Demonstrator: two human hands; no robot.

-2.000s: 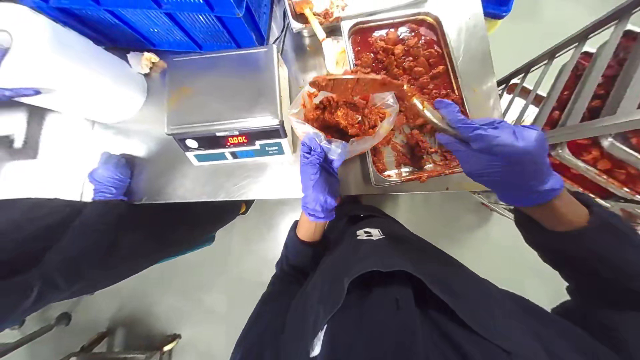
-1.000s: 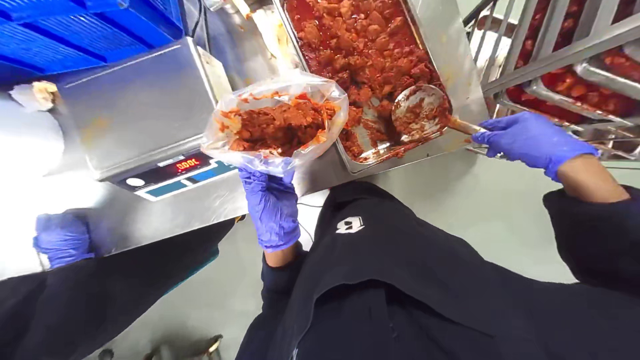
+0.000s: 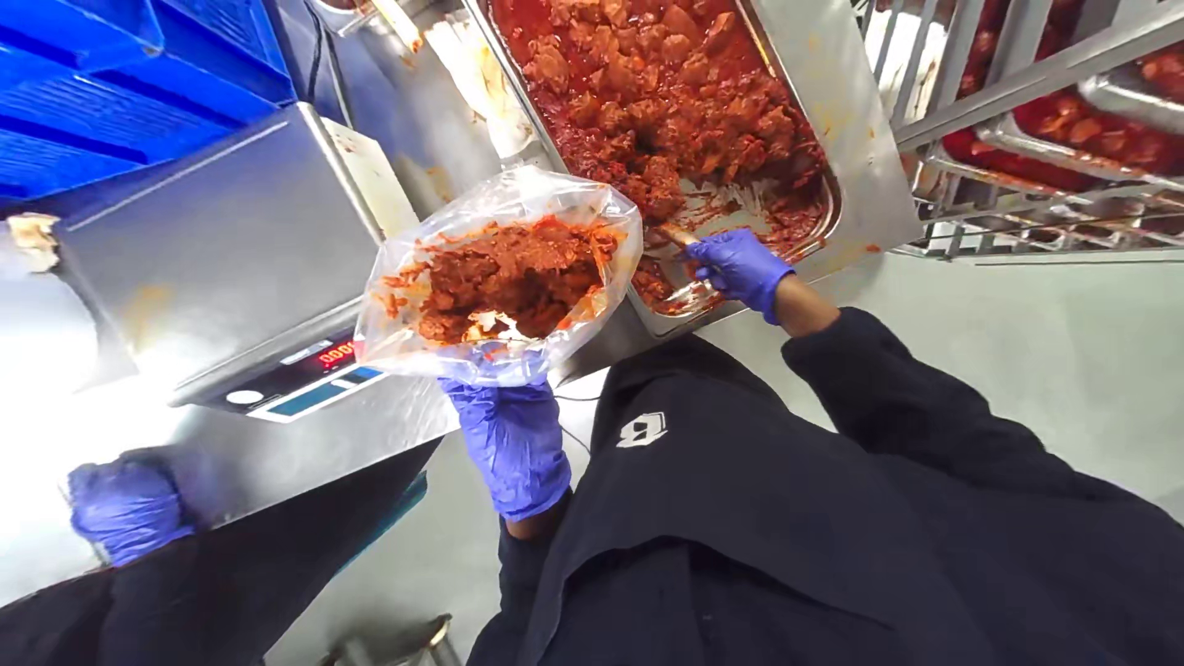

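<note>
My left hand (image 3: 513,444), in a purple glove, grips the lower edge of a clear plastic bag (image 3: 388,324). Chunky red-sauced food (image 3: 509,277) fills much of the bag, whose mouth faces up. Closed around the handle of a serving spoon (image 3: 680,235) is my right hand (image 3: 745,268), also gloved, at the near end of a steel tray (image 3: 837,208). Most of the spoon is hidden among the food and behind the bag's side. The tray holds more of the red food (image 3: 666,92), with its metal bottom showing near my right hand.
A digital scale (image 3: 231,250) stands left of the bag, with blue plastic crates (image 3: 139,83) behind it. Another person's gloved hand (image 3: 129,509) rests on the steel table (image 3: 333,453) at the left. A metal rack (image 3: 1027,120) with food trays stands at the right.
My right hand has moved the spoon from over the bag into the tray, and it is now closer to the bag than one second ago. My left hand still holds the bag.
</note>
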